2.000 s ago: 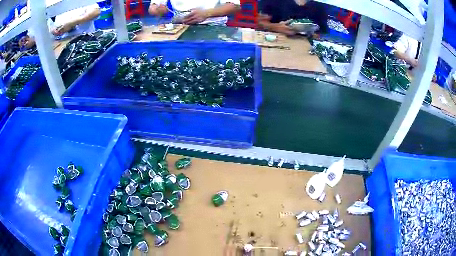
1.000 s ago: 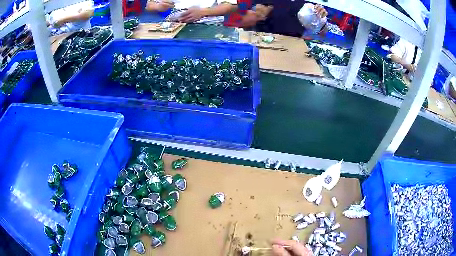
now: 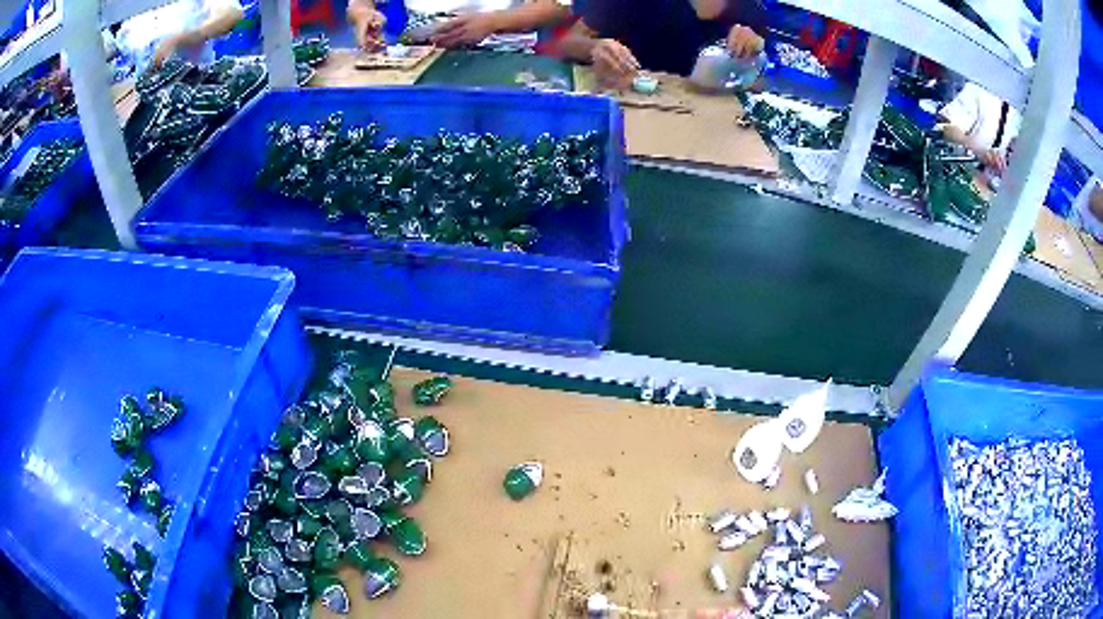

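Note:
A pale stick point(image 3: 627, 608) with a white tip lies over the small tan block point(image 3: 559, 580) at the near edge of the board. A skin-coloured sliver at the bottom edge, by the stick's right end, seems to be my right hand point(image 3: 723, 614); its grip is cut off. My left hand is out of the picture. One green part point(image 3: 523, 480) with a pale face lies alone on the board. Many green parts point(image 3: 363, 490) are heaped at its left. Small silver-white cylinders point(image 3: 792, 568) lie loose at its right.
A blue tote point(image 3: 115, 339) with a few green parts stands left; another point(image 3: 448, 290) heaped with them stands behind. A right tote point(image 3: 910, 484) holds silver-white pieces. Two white bottles point(image 3: 774, 445) and a white scrap point(image 3: 864, 502) lie at the board's right. White posts point(image 3: 986, 242) rise beyond; people sit opposite.
My right hand came in from the bottom to the stick, then sank almost out of the picture. The stick's right end now tilts lower. A person opposite has reached to a small pale thing.

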